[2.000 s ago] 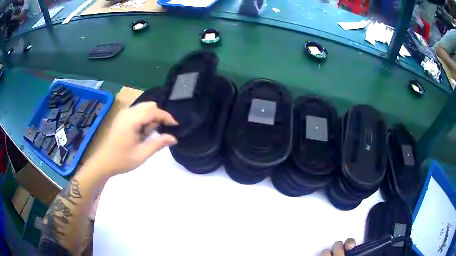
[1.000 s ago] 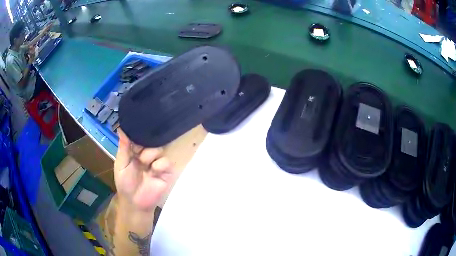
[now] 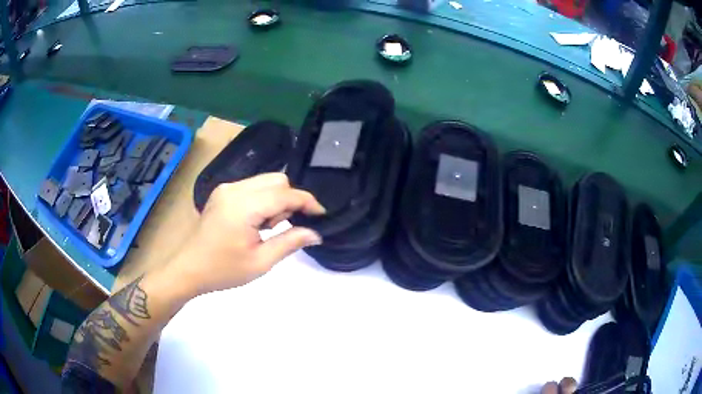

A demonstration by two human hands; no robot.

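My left hand (image 3: 250, 227) pinches the lower left rim of a black oval base (image 3: 350, 181) between thumb and fingers. This base lies plate side up on top of a stack, with a grey square metal plate (image 3: 336, 144) in its middle. Another base (image 3: 245, 160) lies smooth side up to its left, partly behind my hand. My right hand (image 3: 559, 386) shows only as curled fingertips at the bottom edge, beside a black electric screwdriver (image 3: 616, 382) that is mostly cut off; the grip itself is barely visible.
More stacks of bases (image 3: 454, 200) run rightward along the back of the white sheet (image 3: 369, 331). A blue bin (image 3: 185, 146) of square plates is at left, beside cardboard (image 3: 173, 212). A blue-rimmed tray (image 3: 677, 338) is at right. Behind, the green belt (image 3: 308, 54) carries small round parts and a flat base.
The view swung left and back. One second ago my left hand held a base up, smooth side showing, near the blue bin. Now it is at the leftmost tall stack, whose top base shows its plate.
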